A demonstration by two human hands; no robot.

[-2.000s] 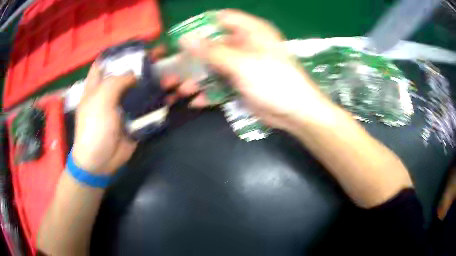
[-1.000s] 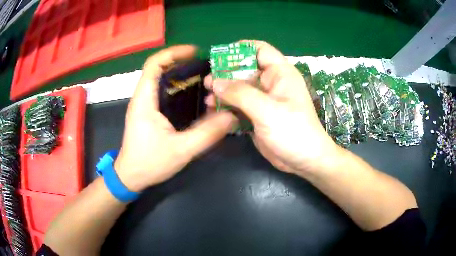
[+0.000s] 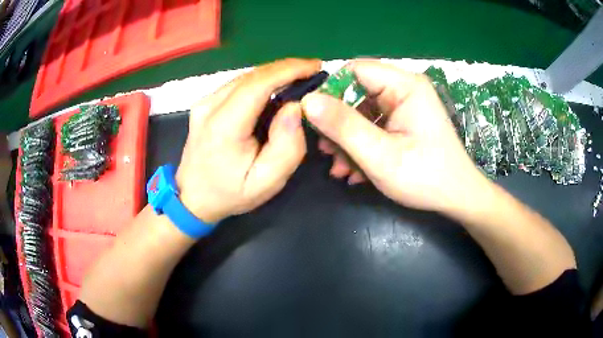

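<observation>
My left hand [image 3: 241, 142], with a blue band on its wrist, holds a dark phone housing [image 3: 287, 95] on edge near the top centre. The fingers hide most of the housing. My right hand [image 3: 397, 135] holds a green circuit board [image 3: 339, 86] between thumb and fingers, tilted, right against the housing's right side. Whether the board is partly inside the housing cannot be told. A pile of overlapping green and silver boards [image 3: 516, 132] lies on the black bench at the right.
A red tray [image 3: 99, 204] at the left holds a long column of boards [image 3: 34, 218] and a small bunch [image 3: 87, 142]. Another red tray [image 3: 132, 46] is on the green conveyor belt [image 3: 370, 30] beyond the white edge strip. A grey post [image 3: 578, 59] stands at the upper right.
The board was apart from the housing in my right hand; now the two meet, and both are tilted. Both hands have closed in around them. The view has shifted slightly.
</observation>
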